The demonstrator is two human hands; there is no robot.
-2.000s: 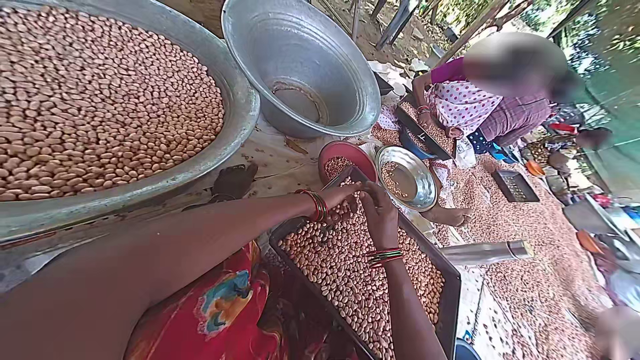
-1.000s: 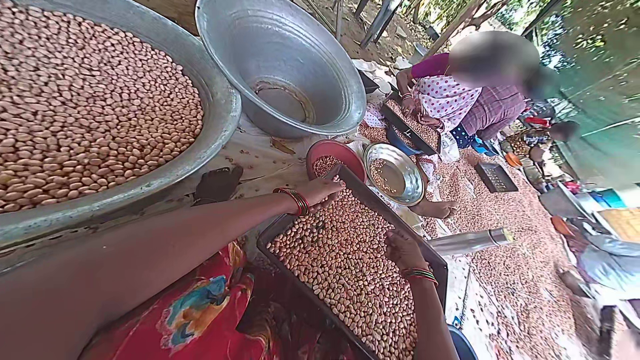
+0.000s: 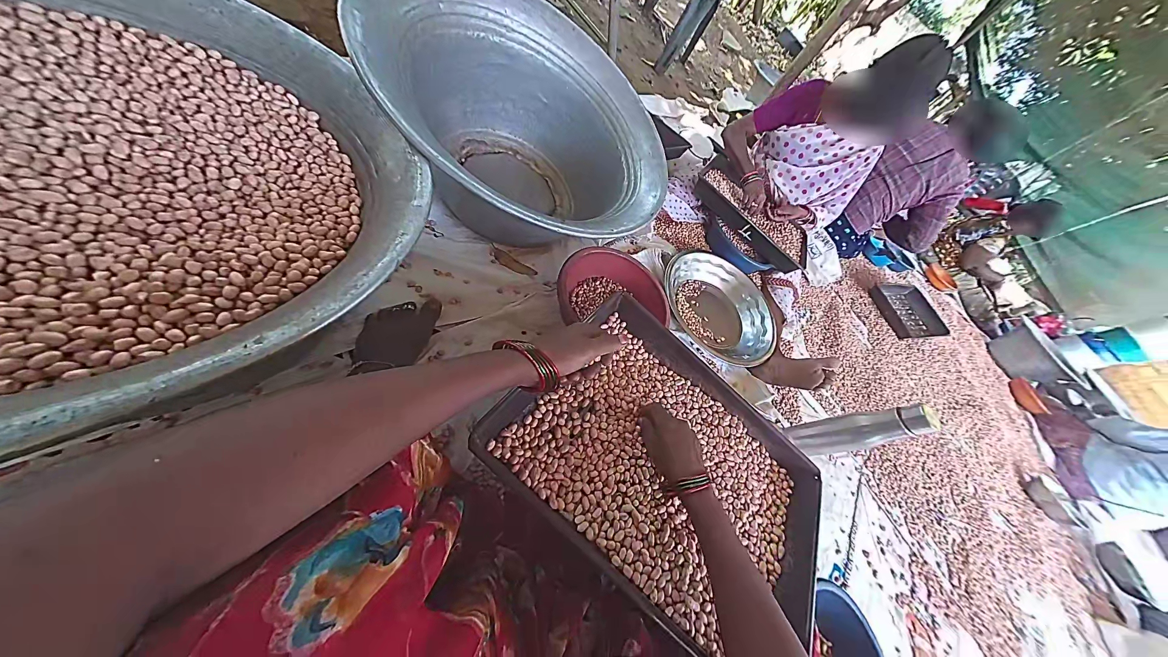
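A dark rectangular tray [image 3: 801, 547] full of shelled peanuts [image 3: 620, 502] lies in front of me, tilted in the view. My left hand [image 3: 575, 351], with bangles at the wrist, reaches over the tray's upper left edge; its fingertips are among the peanuts and partly hidden. Near the tray's middle, my right hand [image 3: 672, 445] rests on the peanuts with bent fingers, and what is under them cannot be seen. Just beyond the far corner stand a red bowl [image 3: 652, 287] and a shiny metal bowl [image 3: 765, 339], each with some peanuts inside.
A large metal basin [image 3: 406, 210] heaped with peanuts fills the left, beside a wide metal basin [image 3: 511, 109]. Co-workers sit at the upper right, one with hands at a tray [image 3: 789, 260]. A steel bottle [image 3: 858, 431] lies right of my tray. Peanuts cover the ground sheet beyond.
Two seconds ago both hands were together at the tray's far corner. My right hand has since moved apart, first toward the tray's right side, then back to the middle. My left hand remains near the corner.
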